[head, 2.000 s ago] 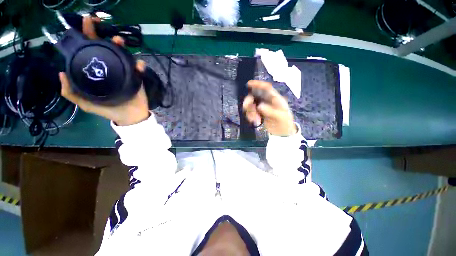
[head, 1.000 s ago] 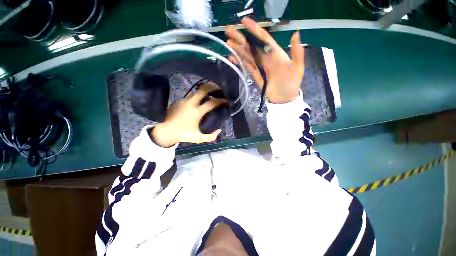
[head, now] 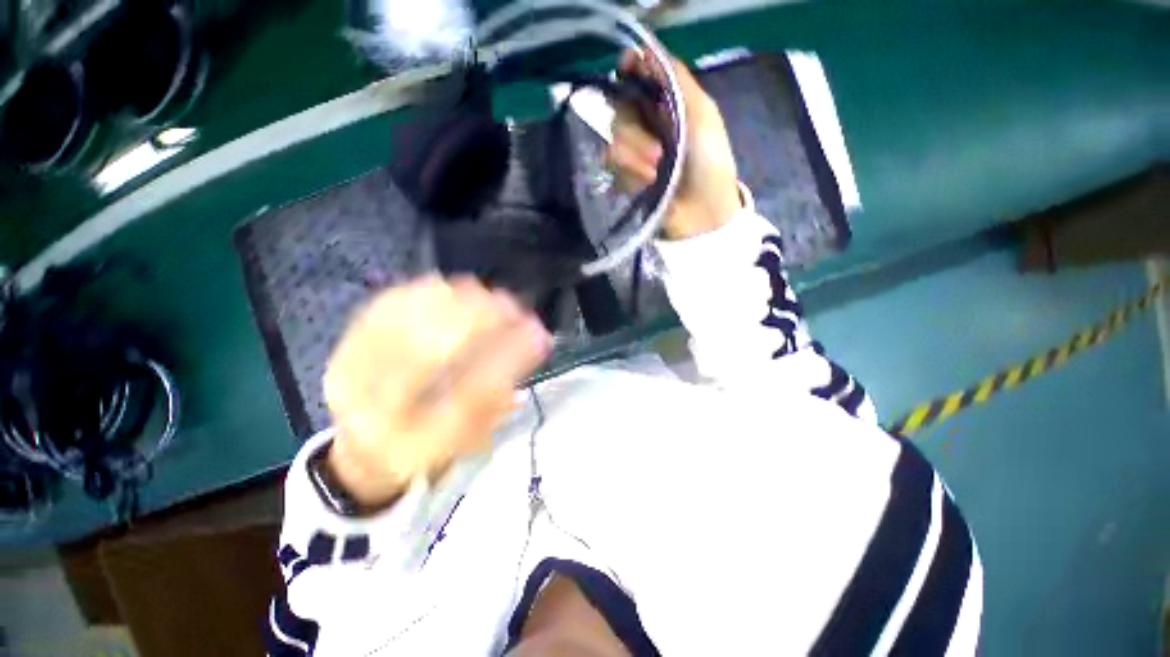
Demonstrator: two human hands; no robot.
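A black headset with silver-grey headband hoops [head: 678,122] is held up over the dark work mat [head: 347,276]. One ear cup [head: 449,164] hangs towards the left, blurred. My right hand [head: 693,161] is at the right side of the hoops, its fingers closed around a dark part of the headset. My left hand [head: 430,372] is nearer my body, below the headset, strongly blurred with curled fingers. Whether it holds anything cannot be told. A small white piece [head: 590,113], perhaps the cloth, shows inside the hoops beside my right fingers.
A heap of headsets and cables [head: 90,385] lies on the green bench at left. More headsets [head: 135,71] are on the conveyor at upper left. A white fluffy wad [head: 417,26] is beyond the mat. A brown cardboard box [head: 193,584] stands below the bench.
The headset has turned and moved away from me, towards the right hand, which now grips it. The left hand has moved off the ear cup, down towards my body. The view has tilted.
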